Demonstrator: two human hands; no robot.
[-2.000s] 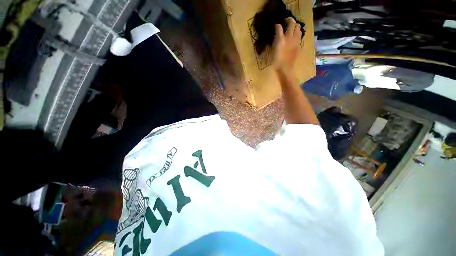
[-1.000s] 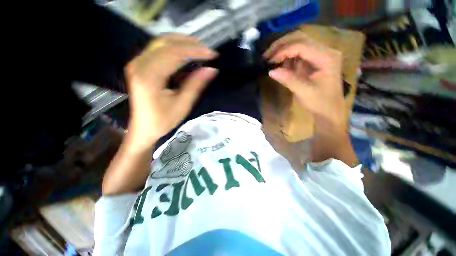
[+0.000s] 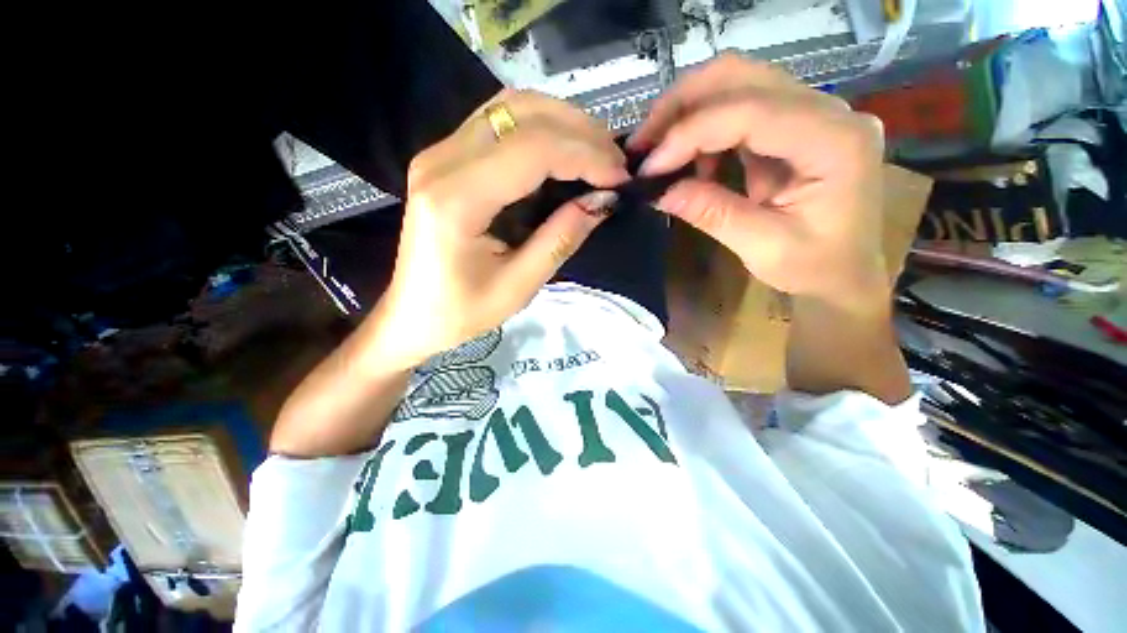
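A small black garment piece point(image 3: 635, 188) is pinched between the fingertips of both hands, in front of my chest. My left hand point(image 3: 501, 210), with a gold ring, holds its left side between thumb and fingers. My right hand point(image 3: 779, 173) pinches its right side, close to the left fingertips. Part of the black cloth shows inside the curl of my left hand. A large black garment pile point(image 3: 223, 111) fills the upper left. The fold of the small piece cannot be told apart clearly.
A ruler-like measuring strip point(image 3: 340, 195) edges the machine table behind the hands. A cardboard box point(image 3: 742, 328) stands below my right hand. A dark box with printed letters point(image 3: 989, 220) and long black strips are at right. Boxes point(image 3: 161, 501) lie at lower left.
My right hand has come from the cardboard box, and my left hand has come into view. Since one second ago the hands have drawn together, fingertips nearly touching on the black cloth.
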